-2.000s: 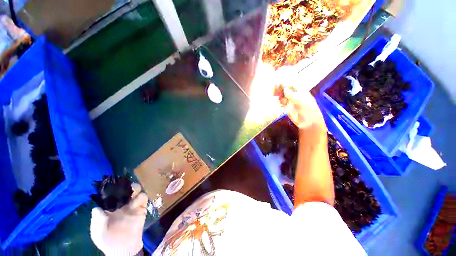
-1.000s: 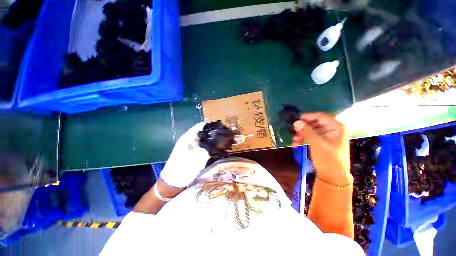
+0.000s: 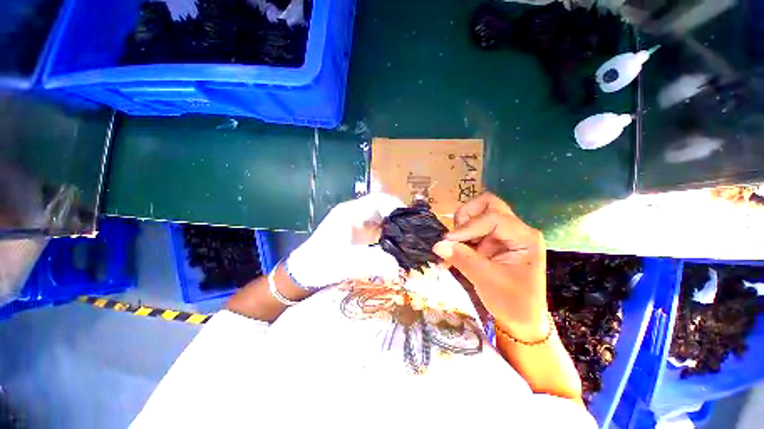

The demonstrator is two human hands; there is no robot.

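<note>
A black, many-layered flower head (image 3: 410,238) is held above the lap, in front of the cardboard pad. My left hand (image 3: 348,243), in a white knit glove with bare fingertips showing, holds it from the left. My right hand (image 3: 494,251), bare, touches its right edge with thumb and index finger pinched on a dark petal edge. Whether that petal is a separate piece I cannot tell. The tan cardboard pad (image 3: 394,159) with handwriting lies on the green table behind; its near part and the glue spot are hidden by the hands.
Two white squeeze bottles (image 3: 605,130) lie at the table's right, with a loose black pile (image 3: 578,38) behind. A blue bin of black heads (image 3: 226,84) stands at the back left. Blue totes of dark pieces stand below the table edge, right (image 3: 637,352) and left (image 3: 191,289).
My right hand has come in from the right with its small black piece and now meets the flower head. The view has shifted, so the table things appear further right.
</note>
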